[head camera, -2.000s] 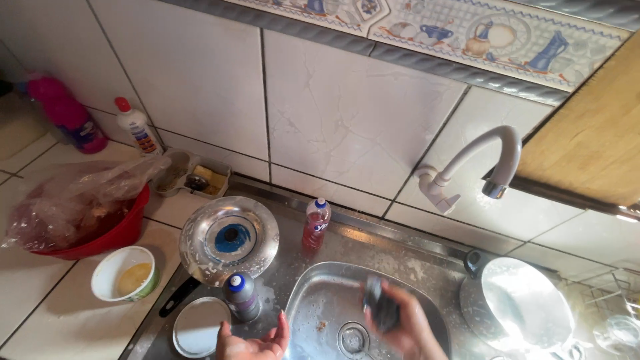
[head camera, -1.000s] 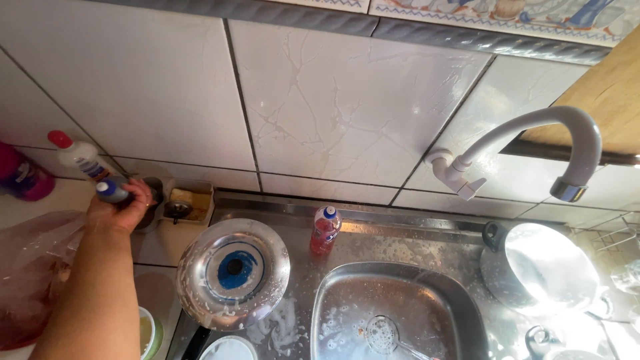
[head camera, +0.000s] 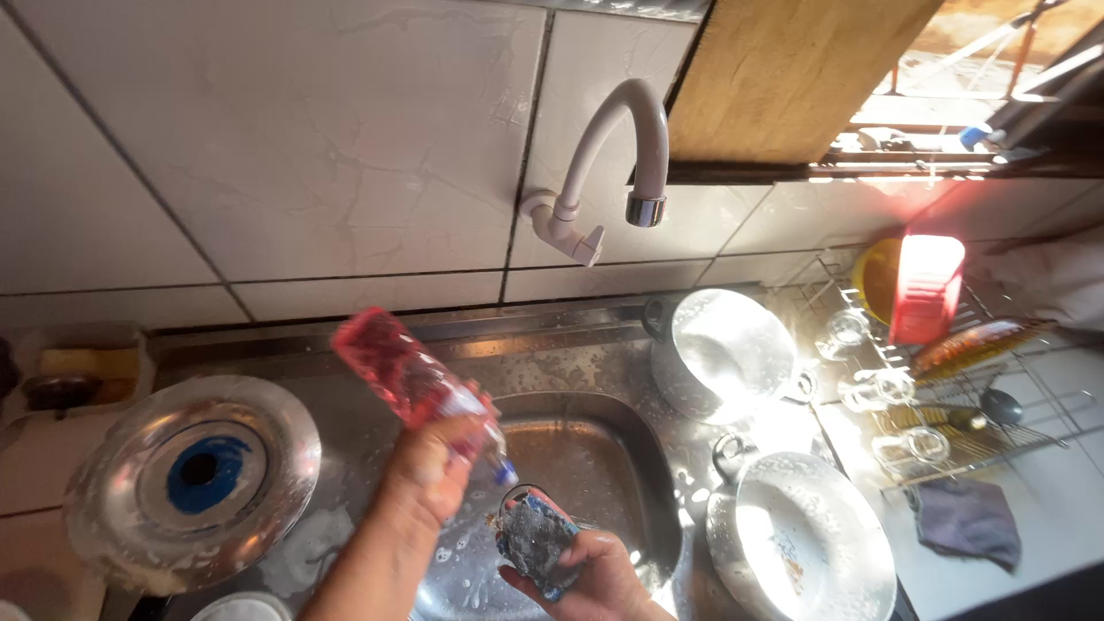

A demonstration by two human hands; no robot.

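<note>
My left hand (head camera: 440,457) grips a clear bottle of red liquid (head camera: 384,362), tilted with its blue-and-white cap pointing down toward the sink. Just below the cap, my right hand (head camera: 586,573) holds a dark grey and blue scouring pad (head camera: 535,539) over the stainless steel sink (head camera: 595,440). Whether liquid is leaving the bottle cannot be seen. Left of the sink lies a round metal lid (head camera: 285,466) with a blue centre and a black knob. The white faucet (head camera: 655,155) curves out from the tiled wall above, with no water visible.
Two metal pots, one by the wall (head camera: 733,354) and one nearer (head camera: 802,535), stand right of the sink. Beyond them is a wire dish rack (head camera: 1035,405) with glasses and a red container (head camera: 927,289). A grey cloth (head camera: 966,522) lies before it. A sponge holder (head camera: 142,362) sits at left.
The red bottle, standing behind the sink earlier, is now lifted and tipped in my left hand. That hand was at the far left with another bottle. The view has swung right.
</note>
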